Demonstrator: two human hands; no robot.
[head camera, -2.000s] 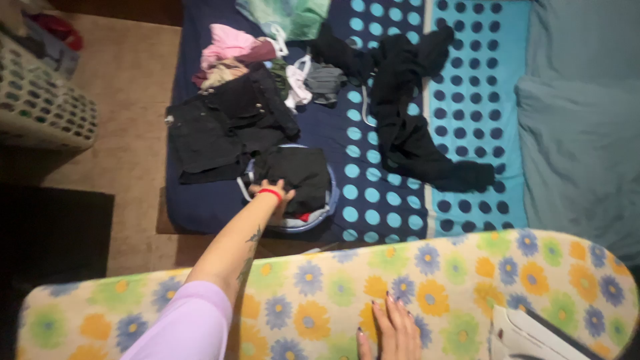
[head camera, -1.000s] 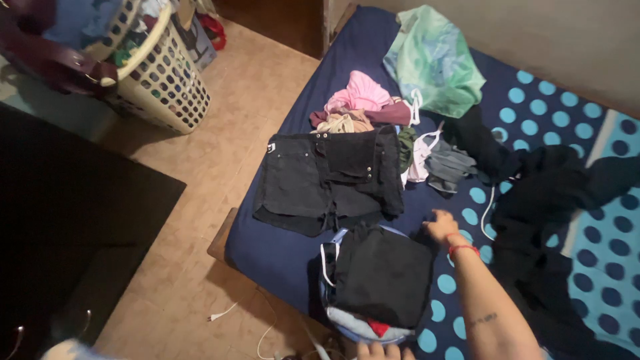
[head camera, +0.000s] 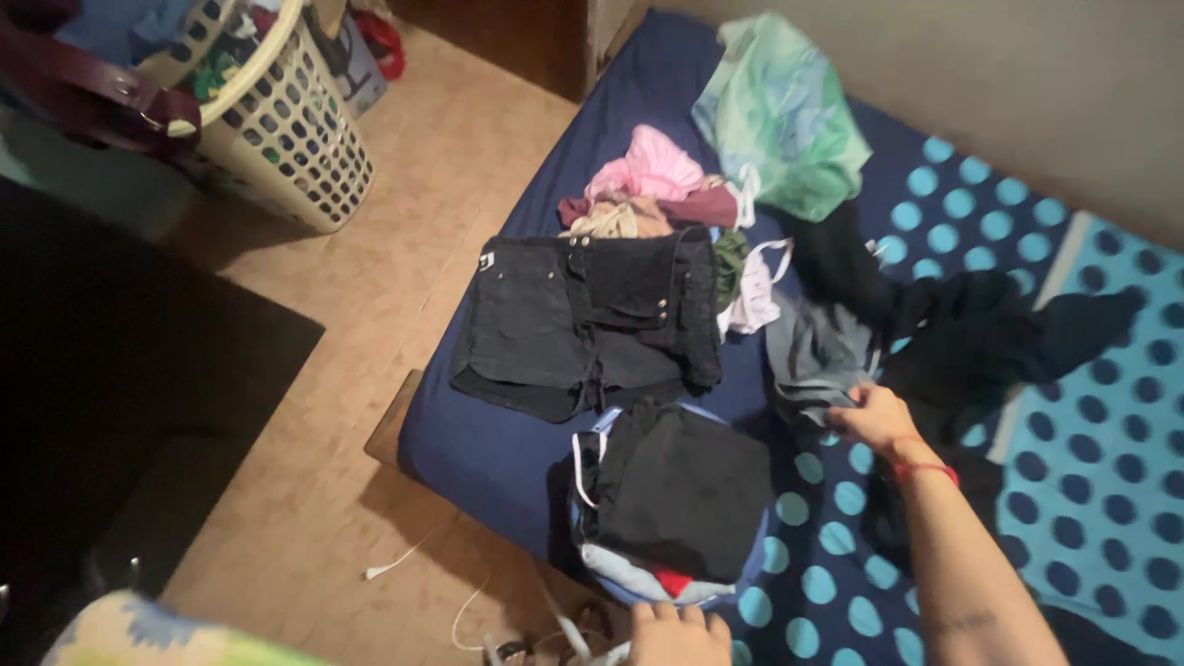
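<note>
My right hand (head camera: 869, 418), with a red band at the wrist, pinches the lower edge of a grey cloth garment (head camera: 819, 356) on the bed. My left hand (head camera: 678, 636) is at the bottom edge, fingers by the near rim of a blue basin (head camera: 760, 564); its grip is hidden. A folded black garment (head camera: 684, 490) tops the basin, with light blue and red cloth (head camera: 672, 580) below. Black shorts (head camera: 592, 324) lie flat beyond it. Behind them are pink cloth (head camera: 652, 165) and a white strappy garment (head camera: 754, 296). Dark clothing (head camera: 971, 333) lies right of the grey garment.
A green-blue cloth (head camera: 786, 111) lies at the bed's far end. A full cream laundry basket (head camera: 296, 139) stands on the floor at upper left. Dark furniture (head camera: 139, 388) is at left, a floral-covered board (head camera: 176, 638) at lower left. White cables (head camera: 398, 560) lie on the floor.
My right hand has closed on the grey garment, which was bunched farther from the basin one second ago and now spreads toward me. The view swung strongly after the oldest frame.
</note>
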